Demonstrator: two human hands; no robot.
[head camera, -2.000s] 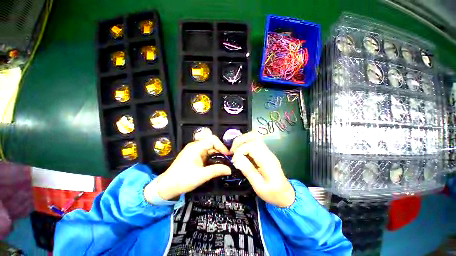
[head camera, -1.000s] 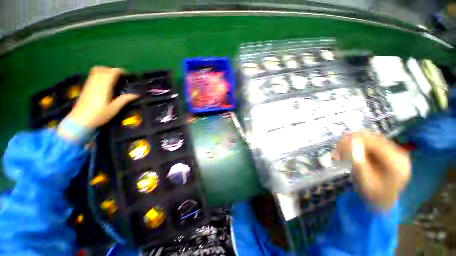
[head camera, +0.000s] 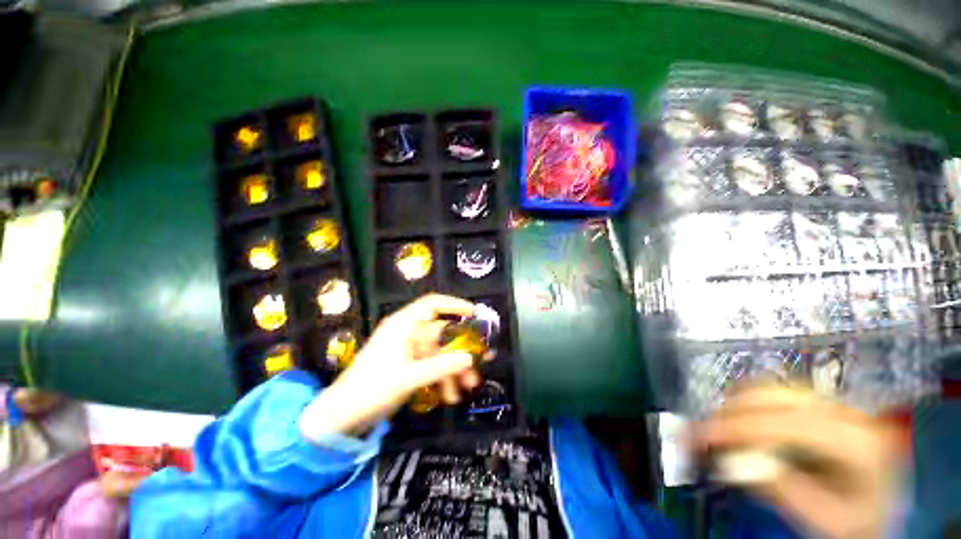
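Note:
My left hand (head camera: 406, 363) holds a round amber-faced unit (head camera: 464, 339) above the lower part of the middle black tray (head camera: 507, 226). The tray's right column holds dark glossy units with thin lines. Its top left pocket holds a dark unit (head camera: 399, 143), and the pocket below it is empty. An amber unit (head camera: 413, 260) sits in the third pocket; my hand hides part of the lower pockets. My right hand (head camera: 806, 453) is strongly blurred at the near edge of the clear blister trays (head camera: 785, 253). Something pale shows at its fingers; whether it is held is unclear.
A second black tray (head camera: 282, 216) of amber units stands at left. A blue bin (head camera: 577, 202) of tangled red wires stands behind loose wires (head camera: 564, 290) and a slim pale tool (head camera: 618, 258). A metal box is far left; a person's pink sleeve (head camera: 90, 511) shows lower left.
A dark unit now sits in the top left pocket, and the amber unit below has left its pocket. My hands have separated; my left hand has returned from the tray's far end holding an amber unit.

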